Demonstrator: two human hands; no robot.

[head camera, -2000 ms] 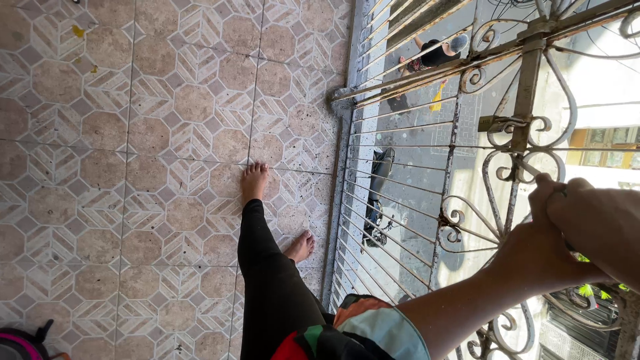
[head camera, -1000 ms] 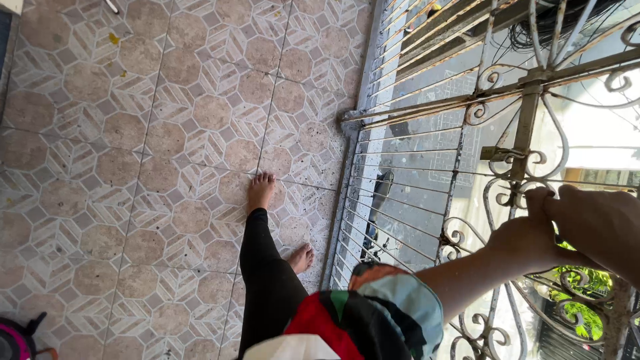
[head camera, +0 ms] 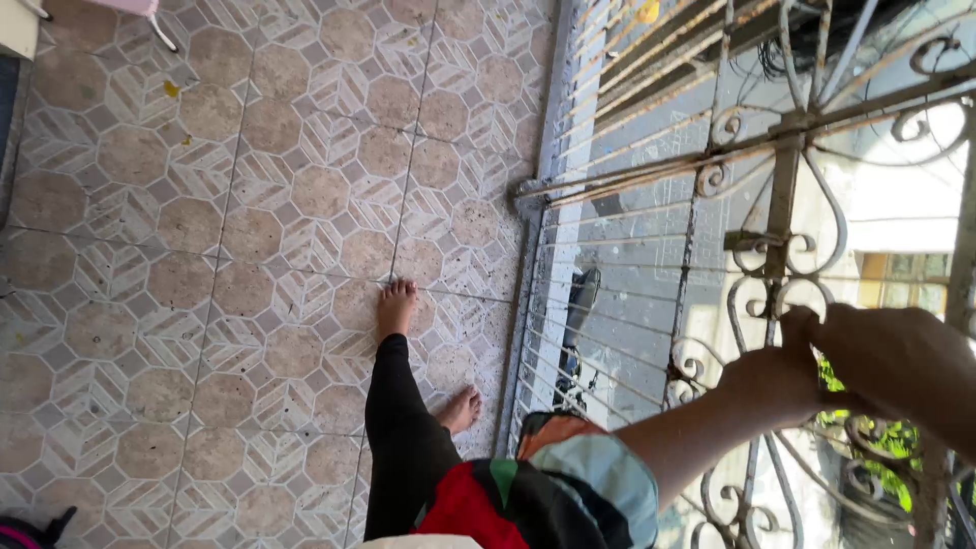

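Observation:
My left hand (head camera: 770,377) reaches out from a light-blue sleeve cuff (head camera: 602,473) at the lower middle and meets my right hand (head camera: 892,354), which comes in from the right edge. Both hands are bent, with their fingers curled, and they touch or overlap in front of a rusty, white-painted metal grille (head camera: 784,191) with scrollwork. The fingertips are mostly hidden, so whether anything is between them cannot be told. A padlock (head camera: 747,241) hangs on the grille just above my hands.
My bare feet (head camera: 396,305) stand on a patterned tile floor (head camera: 290,229) beside a raised ledge (head camera: 526,305). Beyond the bars, a parked motorcycle (head camera: 573,343) stands on the street below. Bundled cables, green leaves and a window lie farther out. A pink item (head camera: 133,6) is at the upper left.
The person on the street seen two seconds ago is out of view. My hands stay together by the grille. The view has shifted, showing more floor at the upper left.

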